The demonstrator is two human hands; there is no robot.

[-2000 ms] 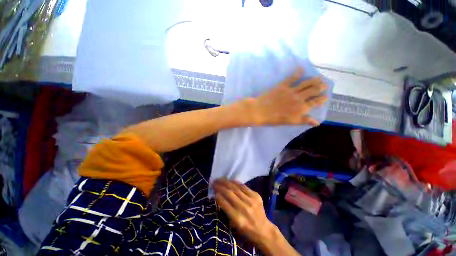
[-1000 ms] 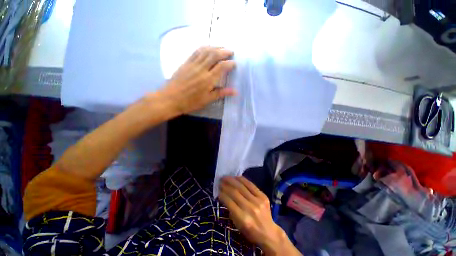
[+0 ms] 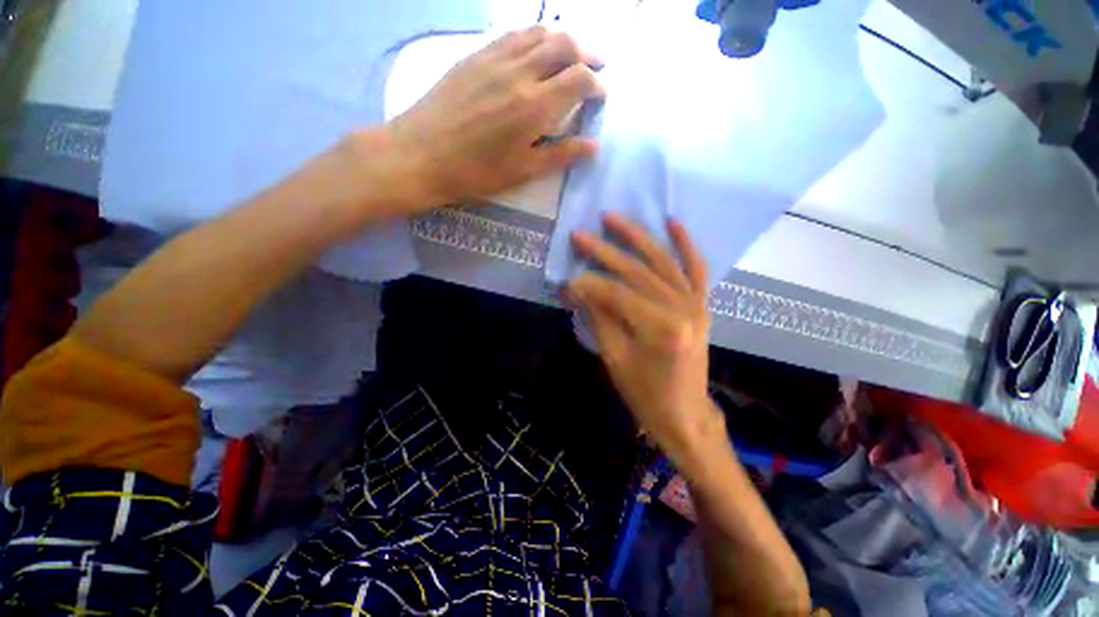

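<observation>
A pale blue cloth panel lies on the white machine table, its upper part lost in glare by the needle area. A folded strip runs along its left edge. My left hand lies at this edge near the glare, fingertips on the cloth, fingers bent. My right hand lies lower on the same edge at the table front, fingers spread over the cloth. The sewing machine head is at the upper right, with a round dark knob above the panel. The needle and presser foot cannot be made out.
A stack of pale blue panels overhangs the table edge at left. A printed ruler runs along the front edge. Black-handled snips lie on a grey pad at right. Below are crumpled grey cloth and red cloth.
My right hand has moved up from the lap to the table edge, and the panel has shifted up and away. My left hand moved from the panel's middle to its left edge, then slightly upward.
</observation>
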